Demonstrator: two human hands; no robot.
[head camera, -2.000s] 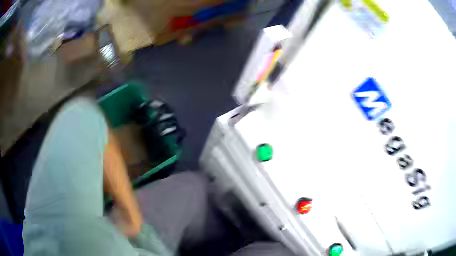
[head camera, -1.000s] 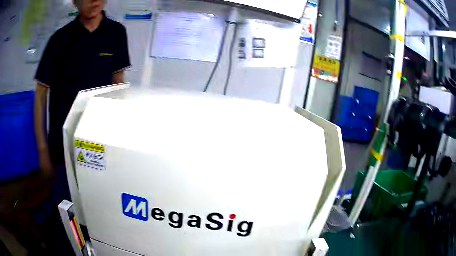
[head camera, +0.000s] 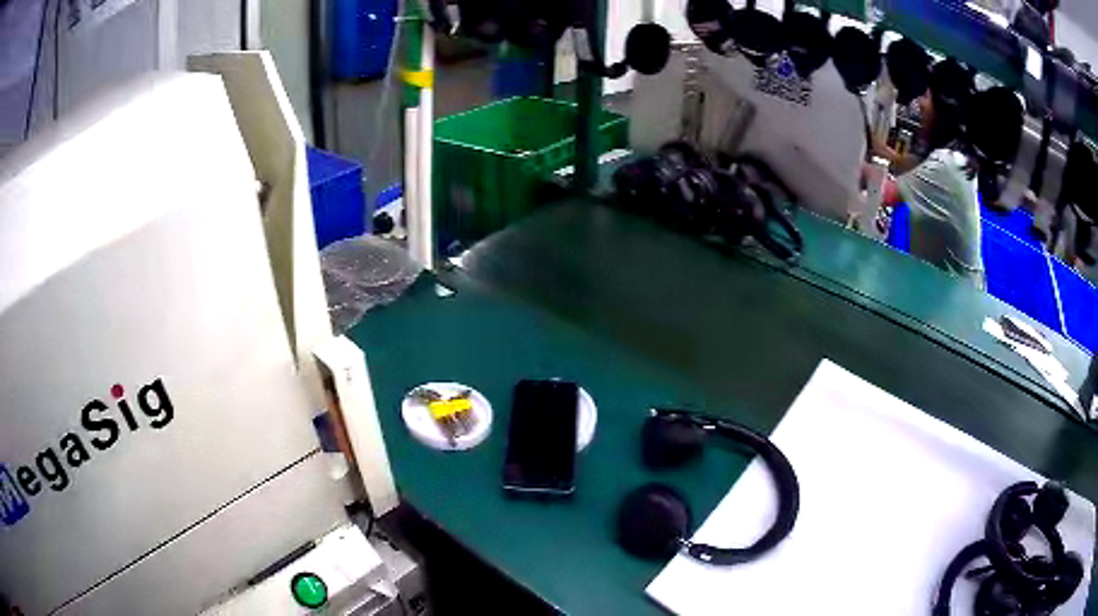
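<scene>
No hand of mine is in view. Black over-ear headphones (head camera: 783, 487) lie on the green-matted bench (head camera: 566, 277), the headband partly over a white sheet (head camera: 831, 481) and the two cups on the mat to its left. More black headphones (head camera: 1023, 554) lie on the right part of the sheet, cut off by the lower edge. The closed off-white test chamber (head camera: 145, 301) with MegaSig lettering stands at the left, with a green push button (head camera: 310, 588) on its front panel.
A smartphone (head camera: 542, 436) lies on the bench beside a round white dish (head camera: 447, 416) with yellow tape. Dark headphones (head camera: 704, 193) are piled farther back. A green bin (head camera: 512, 150) stands behind the chamber's right side. Headphones hang along the top right; a person (head camera: 945, 205) is beyond.
The view has swung right from the chamber to the bench. The chamber now sits at the left, and the dark-shirted person is out of view. The arm seen two seconds ago is gone from view.
</scene>
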